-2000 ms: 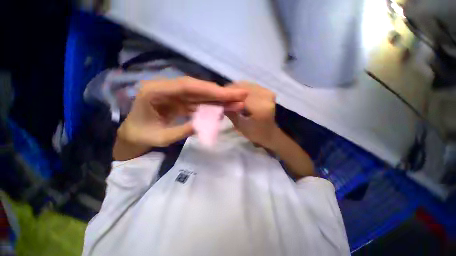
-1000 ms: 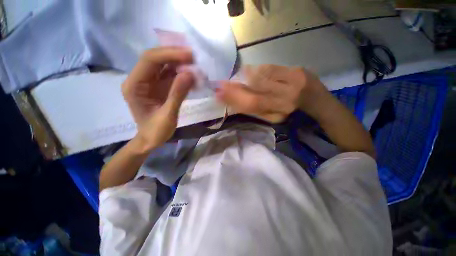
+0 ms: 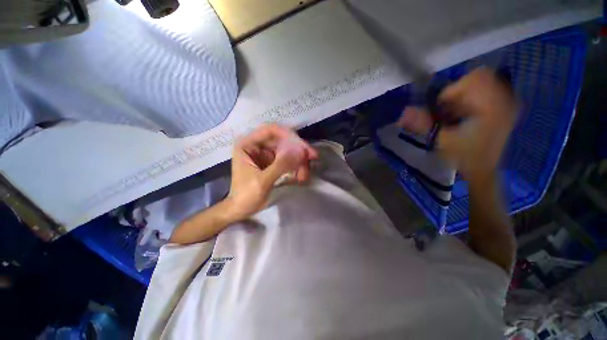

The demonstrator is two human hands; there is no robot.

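Note:
My left hand (image 3: 263, 166) is above my lap at the table's front edge, fingers curled and pinched. A small pale pink patch, seemingly the pink strip (image 3: 297, 151), shows at its fingertips; blur hides its shape. My right hand (image 3: 469, 119) is raised at the right, blurred, closed around the black handles of the scissors. Their long dark blades (image 3: 393, 46) point up and left over the table. The light grey-blue fabric panel (image 3: 166, 73) lies on the table at upper left, its rounded end towards the middle, apart from both hands.
The sewing machine's presser foot area (image 3: 160, 5) is at the top edge. The white table (image 3: 293, 73) has a printed scale along its front. A blue basket (image 3: 542, 126) with striped fabric (image 3: 426, 174) is below right. Grey pieces in plastic (image 3: 143, 229) hang below left.
My right hand has moved right, away from my left hand, and has taken hold of the scissors from the table. My left hand has come off the fabric panel to the table's front edge.

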